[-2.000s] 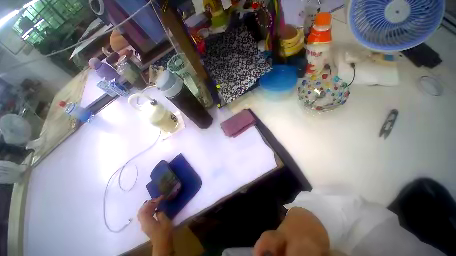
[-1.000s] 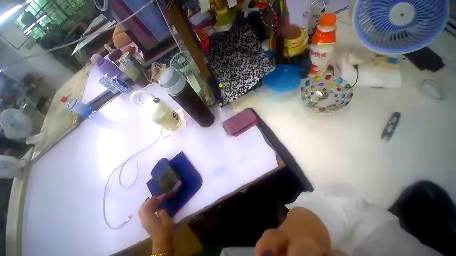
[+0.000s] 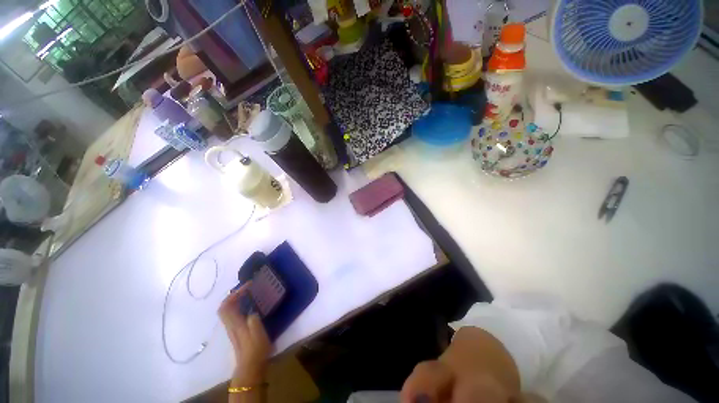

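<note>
A smartphone (image 3: pixel 269 290) with a lit screen of rows of pale marks lies over a flat navy case or pouch (image 3: pixel 298 279) near the front edge of the left table. My left hand (image 3: pixel 243 316), bare with a gold-coloured bracelet, is at the phone's lower left, with fingertips over its edge. Whether it grips or only touches the phone cannot be told. My right hand (image 3: pixel 432 383) is at the bottom edge, partly cut off, below my bare forearm and white sleeve. Its fingers and anything in it are unclear.
A white cable (image 3: pixel 168 303), pale handled bottle (image 3: pixel 256 183), dark tumbler (image 3: pixel 303 165) and maroon-pink case (image 3: pixel 377 194) are on the left table. Thread snips (image 3: pixel 612 197), a dotted bowl (image 3: pixel 512 149), a blue-lidded tub (image 3: pixel 442 126), an orange-capped bottle (image 3: pixel 504 79) and a fan (image 3: pixel 627 31) are on the right tabletop.
The phone's screen shows a different, lighter picture with rows of marks. My left hand has moved slightly up and farther over the phone's left side. My right hand has hardly moved.
</note>
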